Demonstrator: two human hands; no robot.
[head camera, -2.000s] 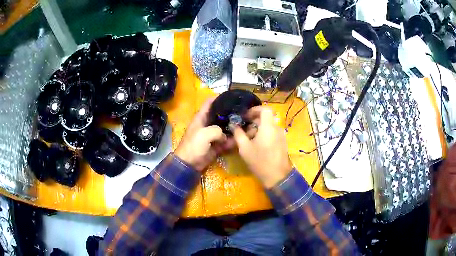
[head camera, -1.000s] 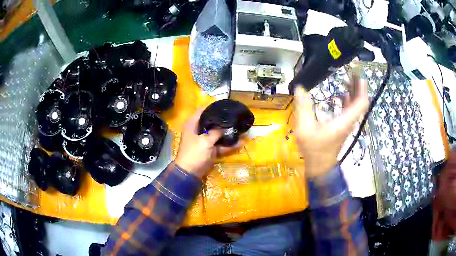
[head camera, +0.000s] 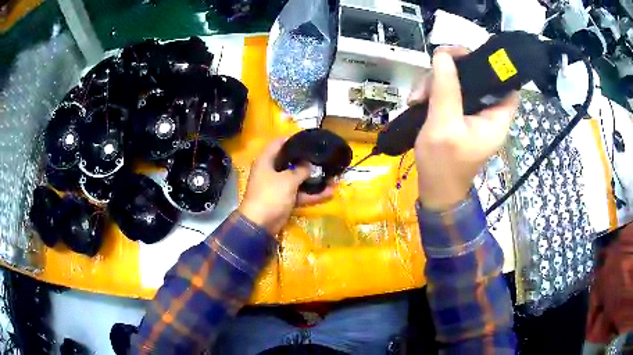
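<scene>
My left hand (head camera: 271, 188) holds a glossy black round camera housing (head camera: 321, 147) above the orange sheeting, its open side facing me. A small pale module (head camera: 316, 170) shows inside it by my fingers. My right hand (head camera: 459, 132) grips the thick black electric screwdriver (head camera: 479, 78) with a yellow label. Its thin bit points down-left and ends near the housing's right edge; whether it touches is unclear. The grey-white screw feeder (head camera: 378, 64) stands just beyond.
Many black housings (head camera: 200, 179) are piled at left. A bag of silvery screws (head camera: 298, 73) stands left of the feeder. A blister tray (head camera: 555, 201) lies at right, loose wires before it. The screwdriver's black cord (head camera: 548, 154) loops at right. A person's sleeve (head camera: 612, 291) shows at the right edge.
My right hand has left the housing and taken hold of the screwdriver, bringing its bit down-left toward the housing. My left hand still holds the housing.
</scene>
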